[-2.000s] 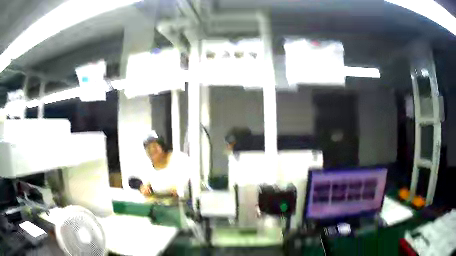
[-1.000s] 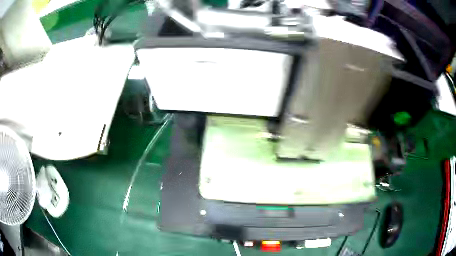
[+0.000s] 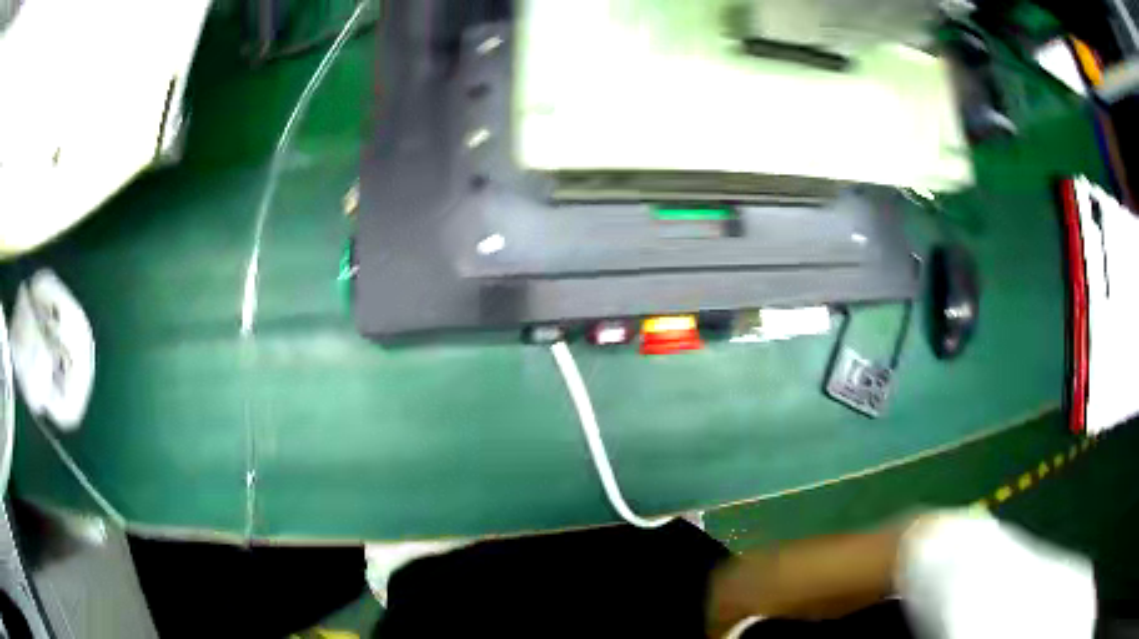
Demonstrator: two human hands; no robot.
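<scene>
The press machine (image 3: 431, 281) stands on the green bench, its dark base in front of me. The pale yellow-green pressing plate (image 3: 737, 106) is over the lower fixture (image 3: 687, 237), which has a green strip. Whether a phone frame lies under the plate is hidden. My right hand (image 3: 993, 580), in a white glove, is blurred below the bench edge at the lower right, away from the machine; its fingers cannot be made out. A white patch (image 3: 406, 564) shows at the bench edge, lower left; I cannot tell whether it is my left glove.
The white tray (image 3: 88, 112) is at upper left, a fan base (image 3: 53, 350) below it. Clear tubing (image 3: 256, 268) runs left of the machine. A white cord (image 3: 587, 424) hangs over the front edge. An orange-red switch (image 3: 671, 335), mouse (image 3: 952, 300) and clipboard (image 3: 1112, 312) are also there.
The view has tilted from the room down to the bench, and the machine now appears higher. The bench's front edge and my right glove have come into view.
</scene>
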